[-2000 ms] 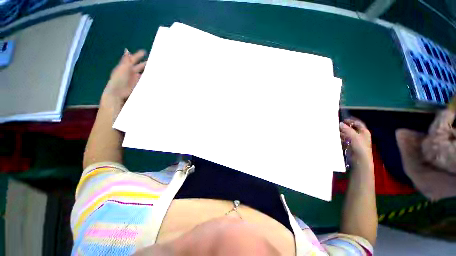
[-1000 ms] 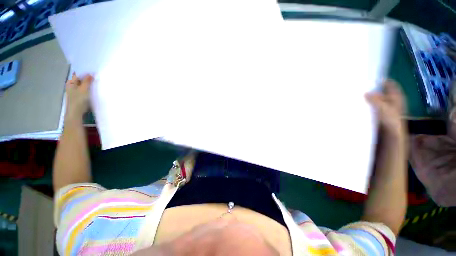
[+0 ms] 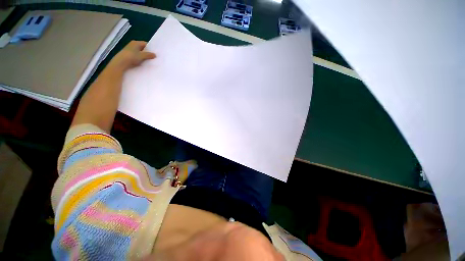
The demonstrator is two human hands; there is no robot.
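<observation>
A large white sheet (image 3: 219,97) lies over the green bench in front of me, its far and right edges curved up. My left hand (image 3: 140,55) holds its left edge, the thumb on top. A second large white sheet (image 3: 403,81) is raised at the right and cut off by the picture's top and right edges. My right hand is not in view; that side is hidden by the raised sheet or out of the picture.
A stack of grey-tan cardboard sheets (image 3: 61,56) lies at the left, with a light-blue object (image 3: 34,26) on it. Phone housings (image 3: 236,15) lie beyond the bench's pale rail (image 3: 255,40). A red stool (image 3: 346,229) stands below the bench at the right.
The two overlapping sheets have come apart: one stays at my left hand, the other has swung up to the right. My right hand has left the view. The view has turned, showing more housings beyond the rail.
</observation>
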